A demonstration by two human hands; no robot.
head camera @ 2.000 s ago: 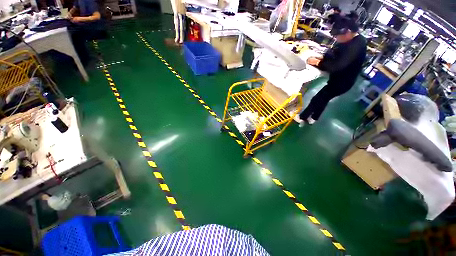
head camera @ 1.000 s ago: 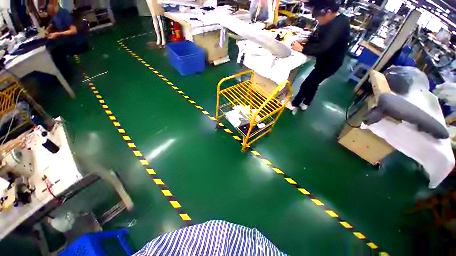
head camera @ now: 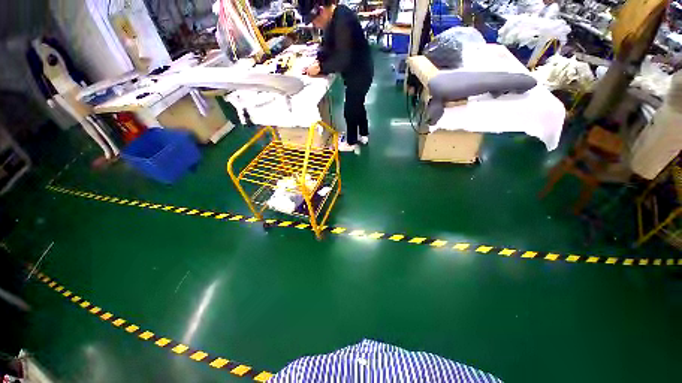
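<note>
Neither of my hands is in the picture. Only my blue-and-white striped clothing [head camera: 381, 365] shows at the bottom edge. Nearest in front stands a yellow tube-frame trolley [head camera: 288, 166] on the lane tape. Its lower shelf bears white cloth pieces [head camera: 286, 196] and something dark. Behind it, a person in dark clothes and a cap [head camera: 348, 63] stands at a table with both hands low over the work; what they handle is too small to tell.
A blue crate [head camera: 161, 153] stands on the green floor at left. A long grey padded board [head camera: 482, 84] lies over white cloth at right. Yellow-black lane tape [head camera: 441, 244] crosses the floor. A brown wooden stool or chair [head camera: 591, 161] stands far right, blurred. A mannequin [head camera: 63, 86] stands far left.
My view has turned right. The trolley and the person appear further left, the left-hand sewing table has nearly left the picture, and cloth heaps at right have come in.
</note>
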